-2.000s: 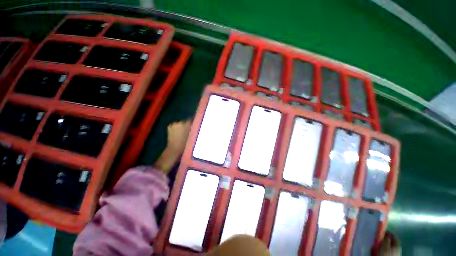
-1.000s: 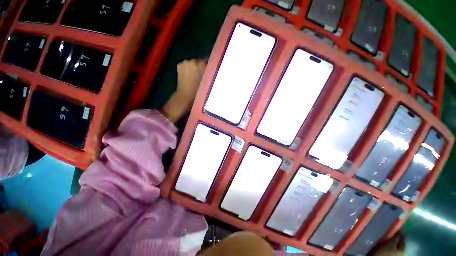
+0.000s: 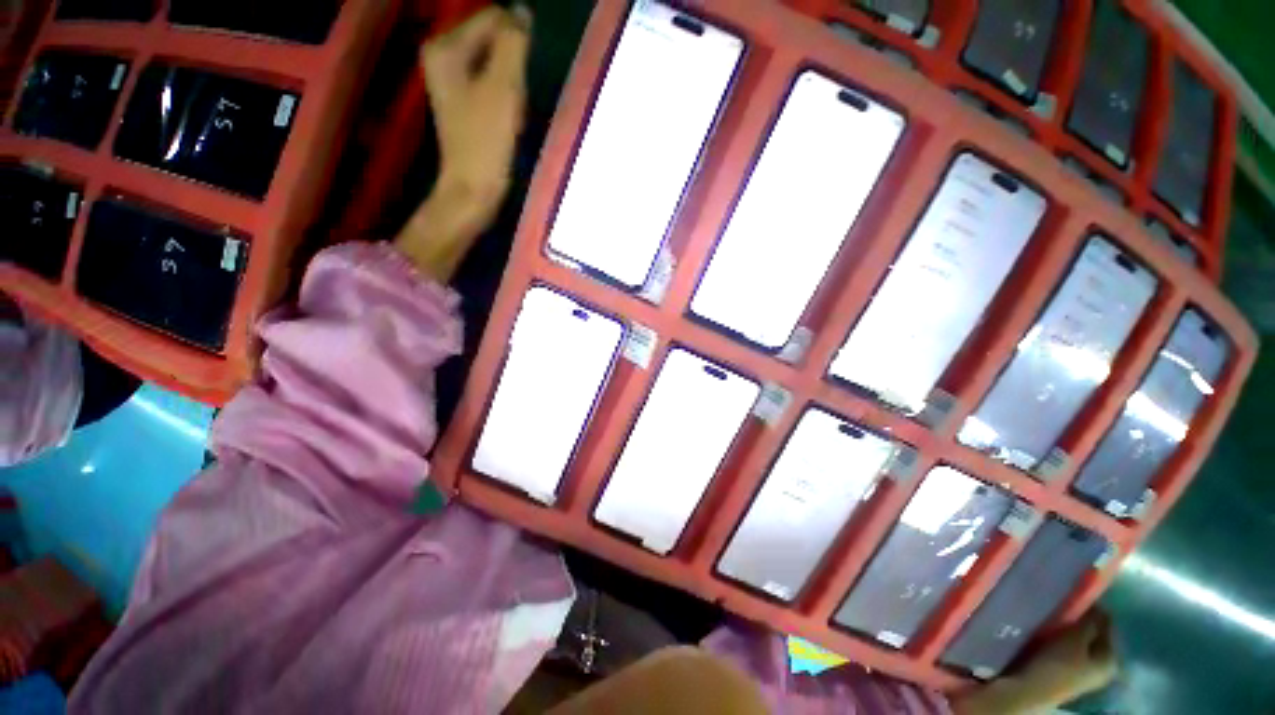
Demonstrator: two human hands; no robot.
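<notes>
A red-orange phone tray [image 3: 524, 524] lies tilted in front of me with two rows of phones. The phones at its left, such as one far-row phone [image 3: 650, 147], show bright white screens. A far-row middle phone [image 3: 944, 279] shows faint text lines. The right-end phones [image 3: 1028, 594] look grey with glare. Small white labels lie beside the phones. My left hand [image 3: 476, 105] is curled, left of the tray and apart from it; its fingertips are unclear. My right hand [image 3: 1070, 671] is on the tray's near right corner, its fingers partly hidden.
A tray of dark-screen phones [image 3: 266, 300] stands at the left, with a red layer beside it. Another tray [image 3: 1219, 182] with grey phones lies beyond mine. The dark green surface [image 3: 1209, 517] shows at right. Another person's sleeve [image 3: 35, 391] is at the left edge.
My left hand has moved up and away from the tray's left edge. The tray sits slightly lower and further left in view. The near middle phone's screen shows less text. My right hand shows more.
</notes>
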